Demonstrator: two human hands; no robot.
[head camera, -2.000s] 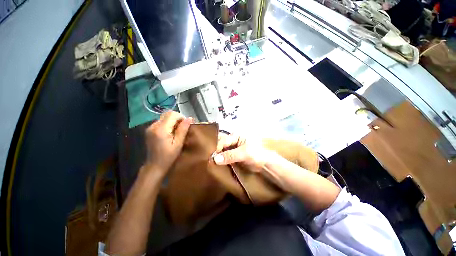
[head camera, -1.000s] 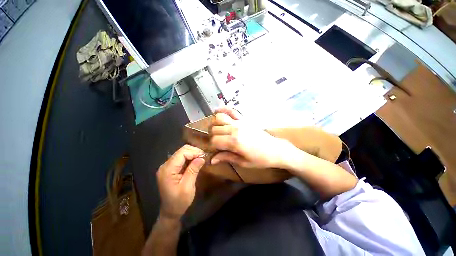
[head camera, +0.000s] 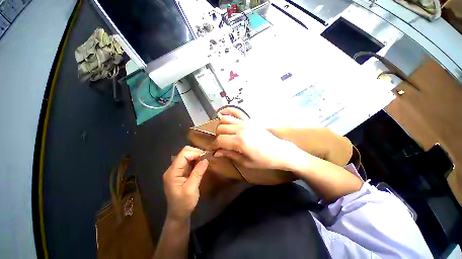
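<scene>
A tan-brown leather-like bag body (head camera: 314, 142) lies across my lap, partly under my right forearm. My right hand (head camera: 248, 141) grips the bag near its pale-lined edge, with the fingers bent over it. My left hand (head camera: 185, 179) is at the left of the bag, thumb and forefinger pinched together close to my right fingertips. A tiny pale bit shows at the left fingertips; it is too small to tell what it is. A thin dark handle loop stands above my right hand. The bag's underside is hidden by my hands.
A white machine (head camera: 283, 76) stands ahead, with a dark screen (head camera: 152, 30) at its left and a teal mat (head camera: 147, 98) below. A brown bag with handles (head camera: 121, 222) is at lower left. A beige cloth bundle (head camera: 99, 55) is far left. A brown panel (head camera: 430, 111) lies right.
My left hand has moved from the bag's upper edge down to beside my right fingertips. My right hand has moved up onto the edge. The bag has been turned and lowered at the left.
</scene>
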